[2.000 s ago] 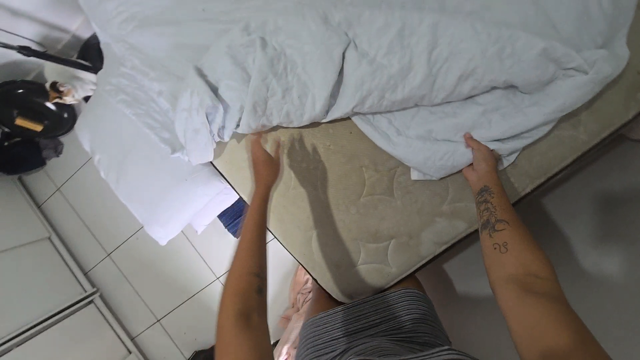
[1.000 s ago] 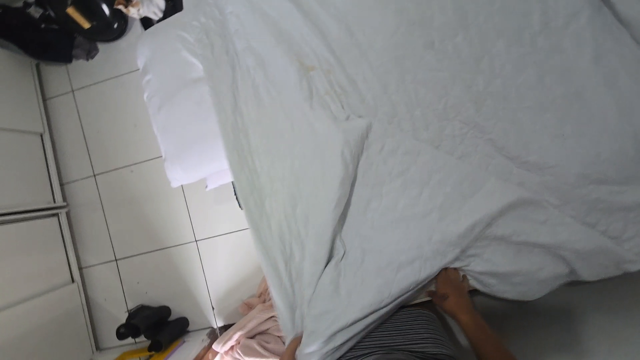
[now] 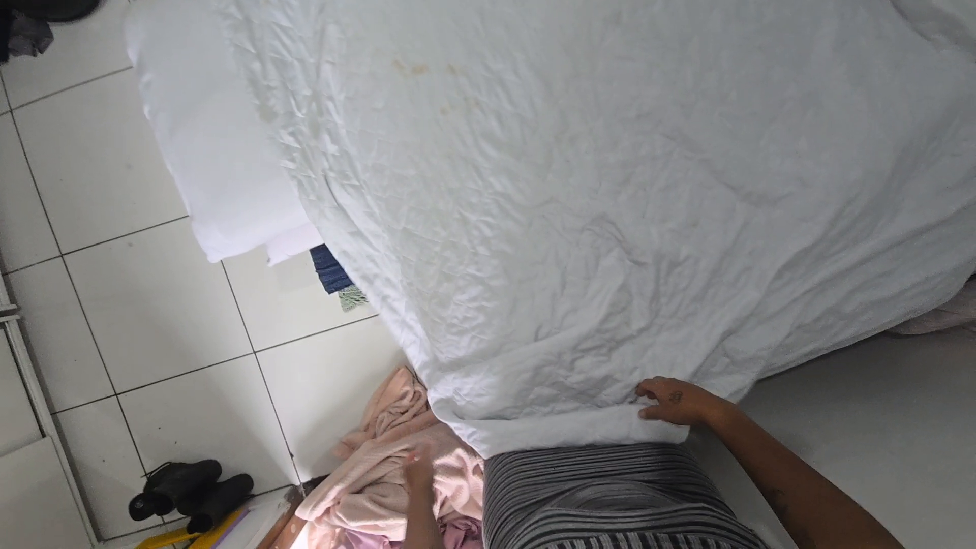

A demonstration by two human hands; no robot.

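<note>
A wrinkled white sheet (image 3: pixel 534 229) with a few yellowish stains covers the mattress, and its near edge is folded back at the corner beside my body. My right hand (image 3: pixel 675 402) rests on that folded edge with its fingers bent; whether it grips the cloth is hard to tell. My left hand (image 3: pixel 418 467) is low in the view, off the sheet, in front of a pink blanket (image 3: pixel 381 465). Its fingers are small and blurred, so their pose does not show.
White pillows (image 3: pixel 206 137) stick out past the bed's left side. Dark blue folded cloth (image 3: pixel 329 268) lies below them. On the tiled floor (image 3: pixel 183 305) are black shoes (image 3: pixel 191 488) near a yellow item (image 3: pixel 221 530). White cabinet doors (image 3: pixel 38 488) border the left.
The sheet, bunched back off the mattress corner two seconds ago, now covers it. My left hand has let go of the sheet's corner and moved down beside the pink blanket.
</note>
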